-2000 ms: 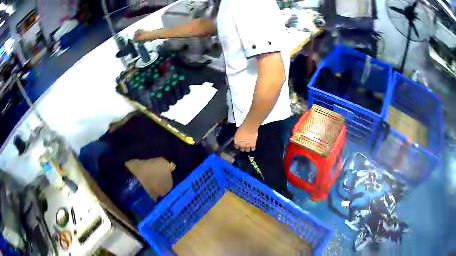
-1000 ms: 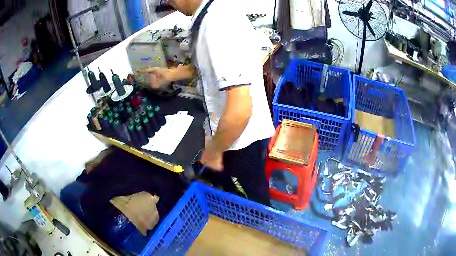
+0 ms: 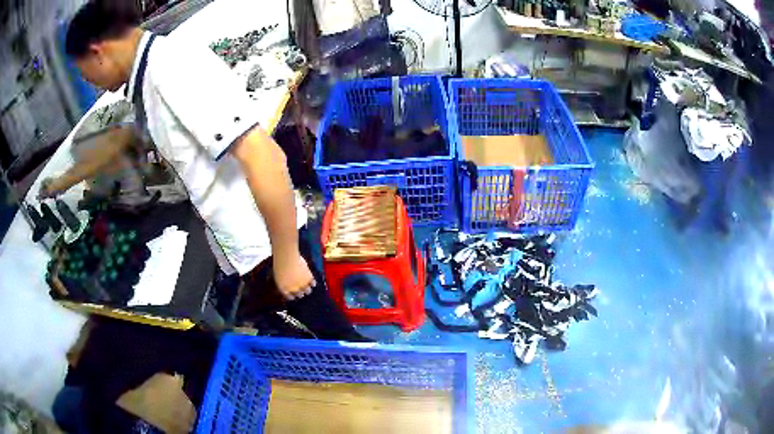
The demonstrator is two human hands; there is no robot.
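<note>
A large blue plastic crate [image 3: 339, 354] lies nearest in front of me at the bottom, cut off by the lower edge. Its bottom is lined with a tan cardboard sheet [image 3: 361, 408]. Neither of my hands shows clearly. A small blurred pale patch is at the bottom edge to the right of the crate; I cannot tell what it is.
A person in white [image 3: 212, 127] stands at a bench with thread cones [image 3: 100, 254]. Behind the crate are a red stool [image 3: 373, 275], fabric scraps [image 3: 526, 292], a crate with dark cloth [image 3: 386, 169] and a cardboard-lined crate [image 3: 526, 191]. A bag stands far right.
The view has turned right, so the near crate, stool, person and far crates sit further left. More blue floor shows on the right. The person still reaches toward the cones.
</note>
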